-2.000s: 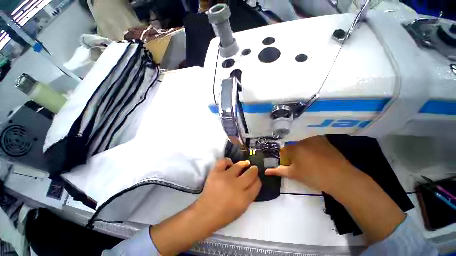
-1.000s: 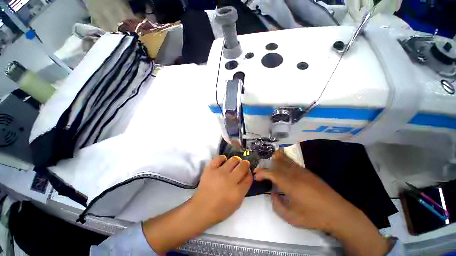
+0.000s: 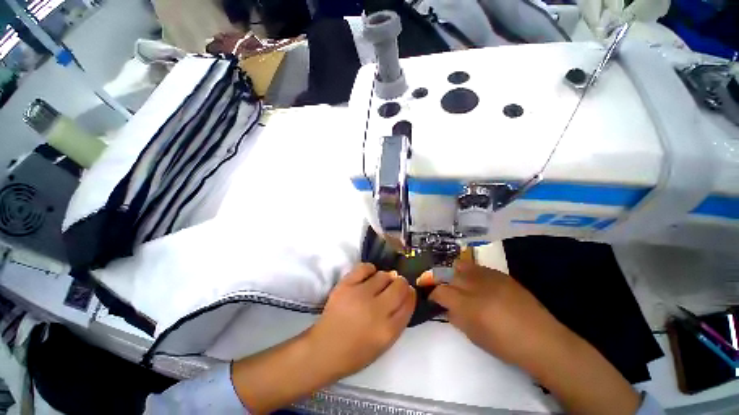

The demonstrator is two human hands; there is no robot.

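A black cuff (image 3: 423, 313) lies under the needle area of the white sewing machine (image 3: 519, 146), partly covered by my fingers. My left hand (image 3: 369, 312) holds the cuff down at its left, fingers bent, just in front of the presser foot area. My right hand (image 3: 478, 304) pinches the cuff's right side close to the foot (image 3: 444, 251). The fingertips of both hands nearly meet. A white sleeve (image 3: 267, 235) with a thin black edge runs left from the cuff over the table. The needle tip is hidden.
A stack of white and black sleeves (image 3: 166, 154) lies at left, near a pale green thread cone (image 3: 74, 142). Black cuff pieces (image 3: 579, 300) lie right of my right hand. Snips (image 3: 713, 334) rest on a dark tray (image 3: 698, 365) at far right. Dark fabric (image 3: 81, 373) hangs at lower left.
My right hand reached beside the foot, drew back lower, and is now again close to the foot on the cuff. My left hand stays on the cuff. The camera view has shifted slightly.
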